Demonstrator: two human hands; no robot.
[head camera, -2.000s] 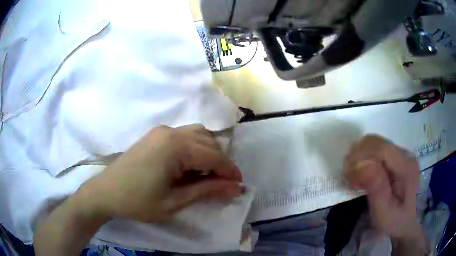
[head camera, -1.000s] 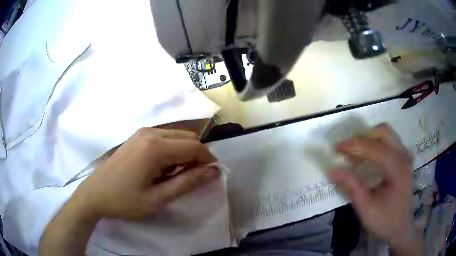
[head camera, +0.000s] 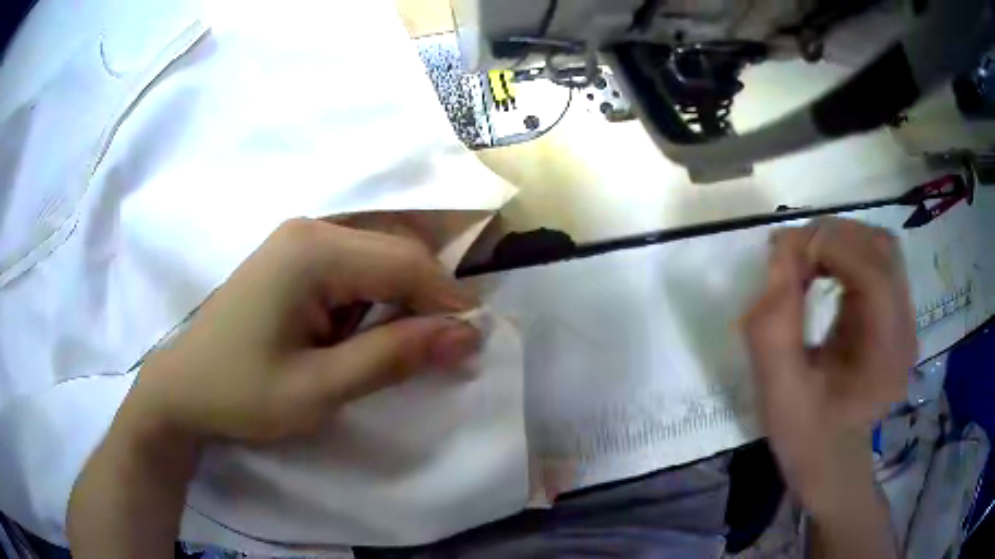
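My left hand (head camera: 316, 317) pinches the edge of a white fabric panel (head camera: 436, 448) between thumb and fingers, at the front of the table. Another part of the white fabric (head camera: 273, 142) spreads over the left side, with folds and a curved seam line. My right hand (head camera: 835, 328) is at the right over the table's ruler side, its fingers curled and slightly blurred. A small whitish patch shows between its fingers; I cannot tell whether it is held cloth or background.
The sewing machine head (head camera: 753, 76) hangs over the needle plate (head camera: 529, 115) at the top. Red and black snips (head camera: 938, 201) lie at the right of the cream bed. A printed ruler (head camera: 655, 424) runs along the table's near edge. A lap in grey cloth shows below.
My left hand stays pinched on the panel edge and has shifted slightly up. My right hand has turned and risen a little. The machine head appears further right as the view shifts.
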